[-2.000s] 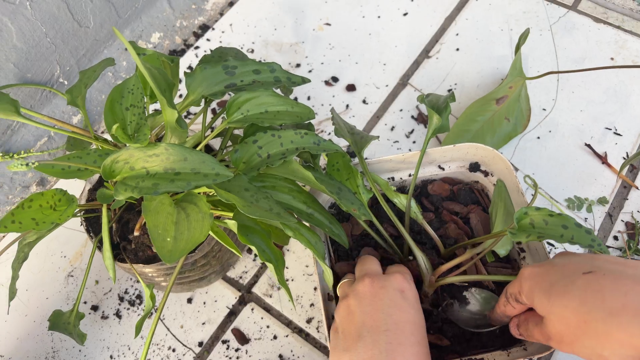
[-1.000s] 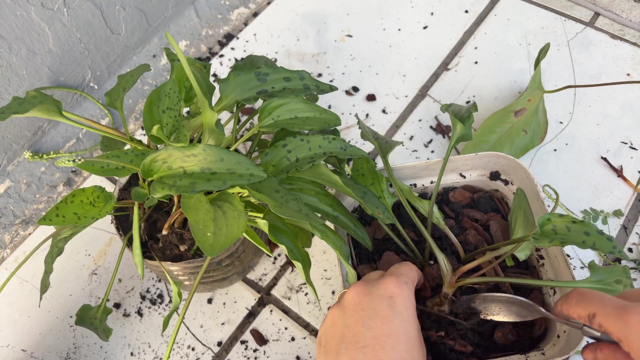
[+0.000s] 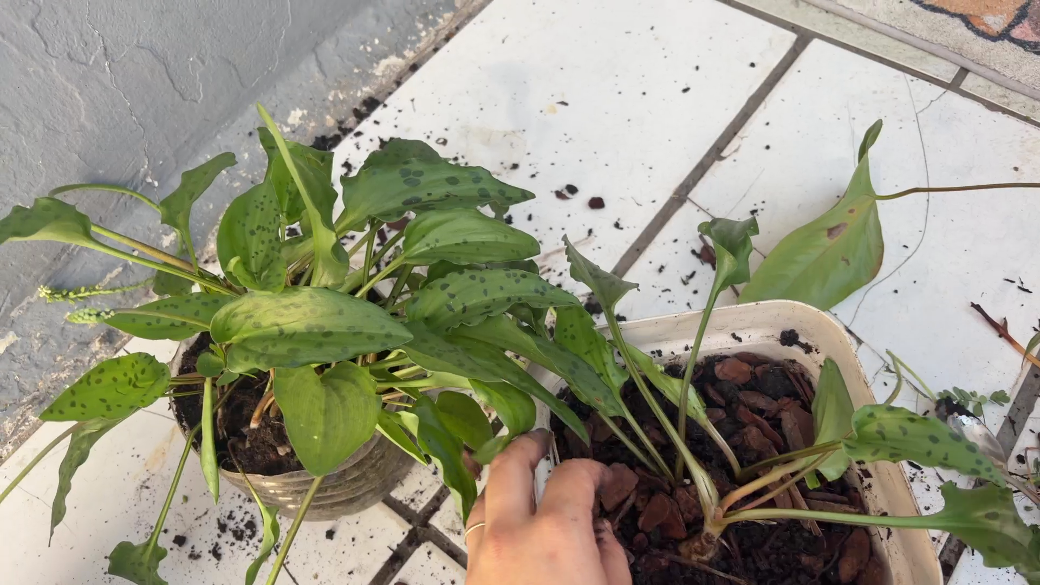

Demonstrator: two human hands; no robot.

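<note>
My left hand [image 3: 540,516], with a ring on one finger and soiled fingertips, rests over the left rim of a rectangular cream planter [image 3: 873,455]. Whether its fingers grip the rim cannot be told. Beside it in the planter, a plant with a pale stem base [image 3: 705,532] stands in dark soil and reddish bark chips [image 3: 751,426]. To the left, a round ribbed pot [image 3: 341,483] holds a bushy plant with dark-spotted green leaves [image 3: 309,325]. My right hand is out of view. A metal spoon [image 3: 975,435] is partly visible at the right edge, behind leaves.
White floor tiles [image 3: 569,106] with scattered soil crumbs lie around the pots. A grey wall [image 3: 146,89] rises at the upper left. One large loose leaf [image 3: 825,244] lies behind the planter, and a brown twig [image 3: 1003,329] is at the right.
My right hand, which held the spoon in the planter's soil, has left the view. The spoon is now outside the planter at right. My left hand has moved left from the stem base to the rim.
</note>
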